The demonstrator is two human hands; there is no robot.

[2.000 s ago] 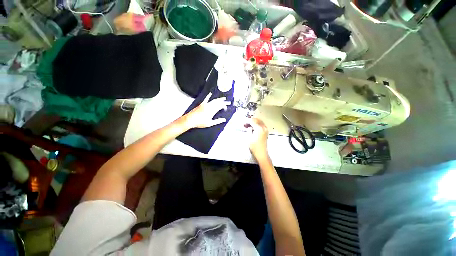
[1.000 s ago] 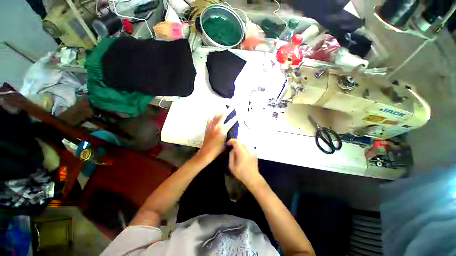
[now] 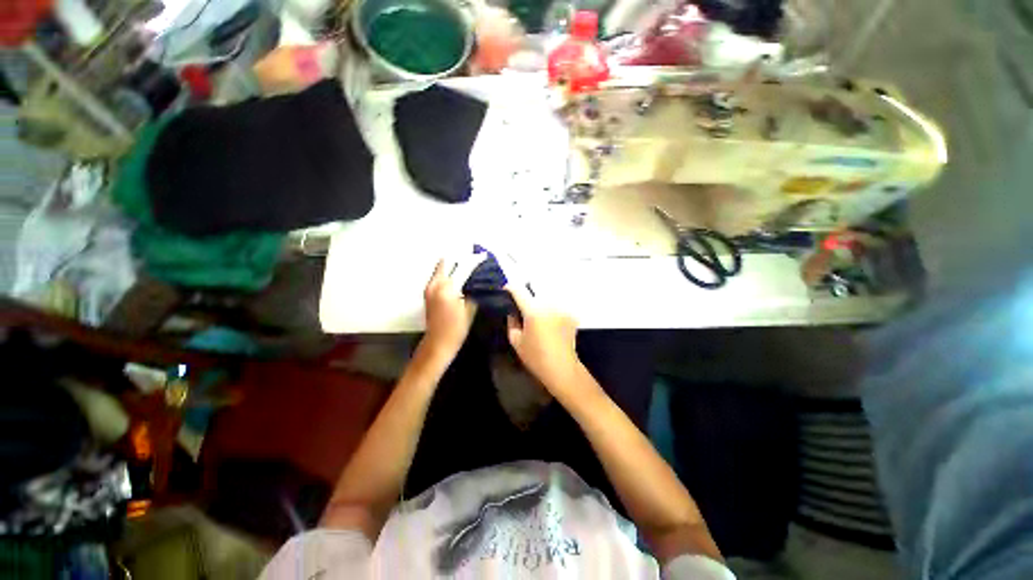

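A black fabric piece (image 3: 488, 283) is bunched between my hands at the table's front edge, its lower part hanging toward my dark-clothed lap. My left hand (image 3: 449, 306) grips its left side. My right hand (image 3: 540, 331) grips its right side, fingers curled. A small shaped black panel (image 3: 440, 138) lies alone near the back of the white table (image 3: 385, 278). The needle area (image 3: 575, 195) of the sewing machine is right of and behind my hands, not touching the fabric.
A pile of black panels (image 3: 261, 159) lies over green cloth (image 3: 210, 258) at left. Black scissors (image 3: 708, 257) lie below the cream machine head (image 3: 782, 153). A metal bowl (image 3: 415, 40) and red bottle (image 3: 578, 57) stand behind. A reddish wooden seat (image 3: 289, 419) is at lower left.
The black fabric went from flat beside the needle to the front edge, bunched between both hands. My right hand moved left from the needle area; my left hand moved toward me. The camera view shifted.
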